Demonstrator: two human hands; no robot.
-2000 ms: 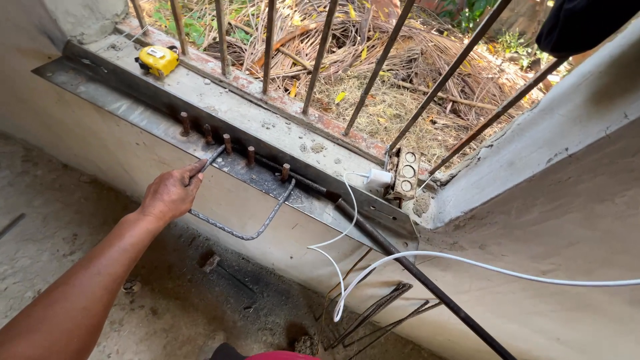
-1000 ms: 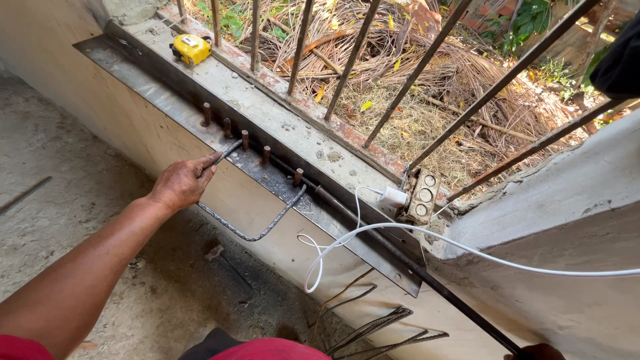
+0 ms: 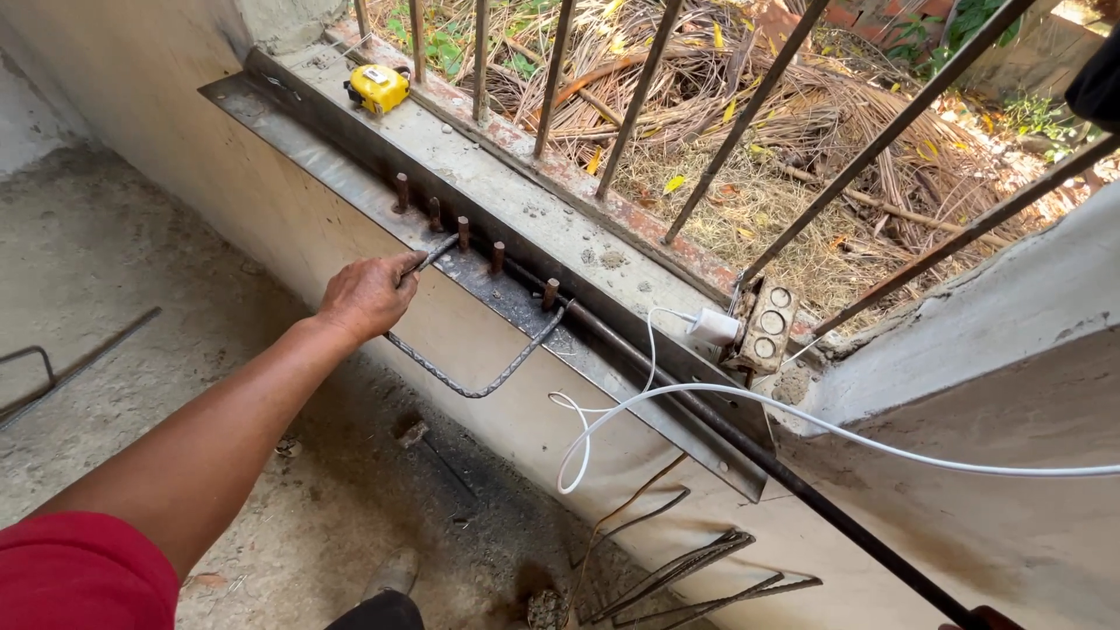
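Observation:
My left hand (image 3: 372, 293) is closed around one leg of a bent ribbed steel bar (image 3: 477, 391), which hangs in a U shape past the edge of a steel angle (image 3: 306, 162). Several short steel pegs (image 3: 463, 234) stand upright on the angle, and the bar's ends lie among them. A long dark steel pipe (image 3: 805, 490) runs from the rightmost peg down to the lower right. There my right hand (image 3: 993, 619) shows only in part at the frame's edge, at the pipe's end.
A yellow tape measure (image 3: 378, 88) rests on the concrete sill by the window bars (image 3: 630, 101). A white charger (image 3: 714, 326) sits in a socket box (image 3: 768, 324), its white cable (image 3: 840, 446) looping over the pipe. Bent steel bars (image 3: 700, 560) lie below, and another bar (image 3: 87, 363) is on the floor at left.
The pipe's far end and my right hand have come into view at the lower right since the earliest frame. My left hand keeps its grip on the bent bar. The view has shifted.

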